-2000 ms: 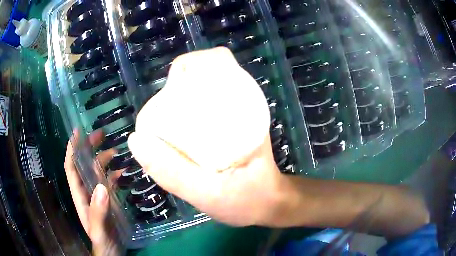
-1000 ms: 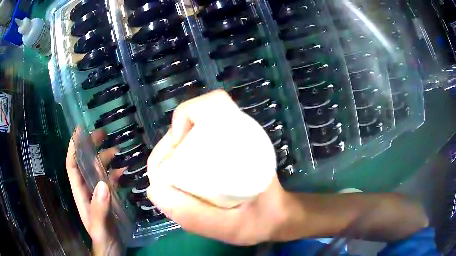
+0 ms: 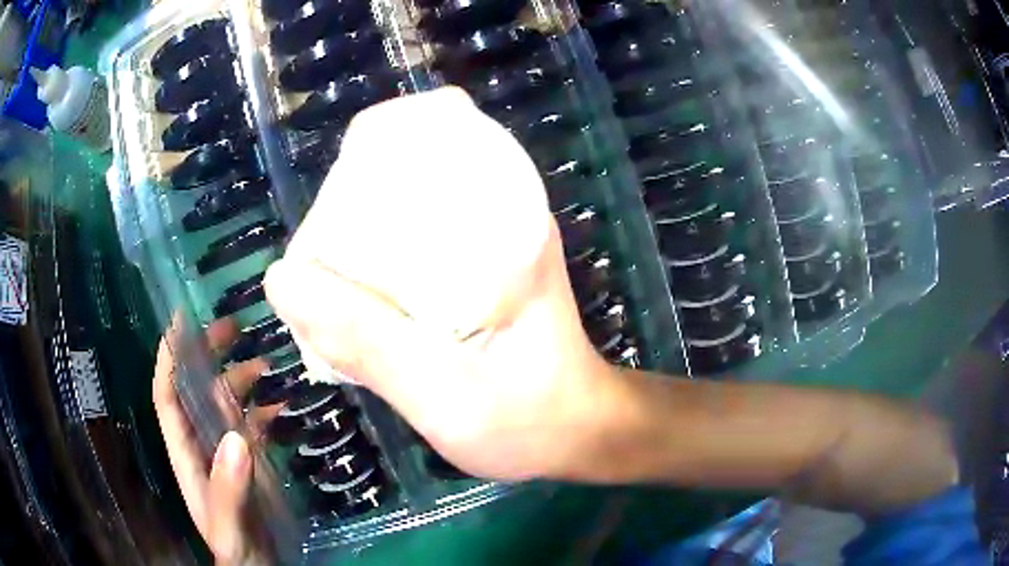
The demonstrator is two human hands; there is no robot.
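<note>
A clear blister tray (image 3: 647,265) holds rows of glossy black round parts (image 3: 227,205) on edge, several with thin bright pins. My right hand (image 3: 476,376) is closed around a white squeeze bottle, overexposed, base towards the camera (image 3: 426,210), above the left and middle channels. The bottle's nozzle is hidden below it. My left hand (image 3: 205,442) grips the tray's left edge near the lower corner, thumb outside and fingers seen through the clear plastic.
A small white dropper bottle (image 3: 69,97) stands at the top left beside a blue bin (image 3: 28,83). Dark stacked trays with white labels (image 3: 86,381) lie along the left. A green mat (image 3: 863,370) is under the tray. Dark shapes fill the right edge.
The right hand with the bottle moved down and right, then back up and left, over the tray. The left hand stays on the tray's edge.
</note>
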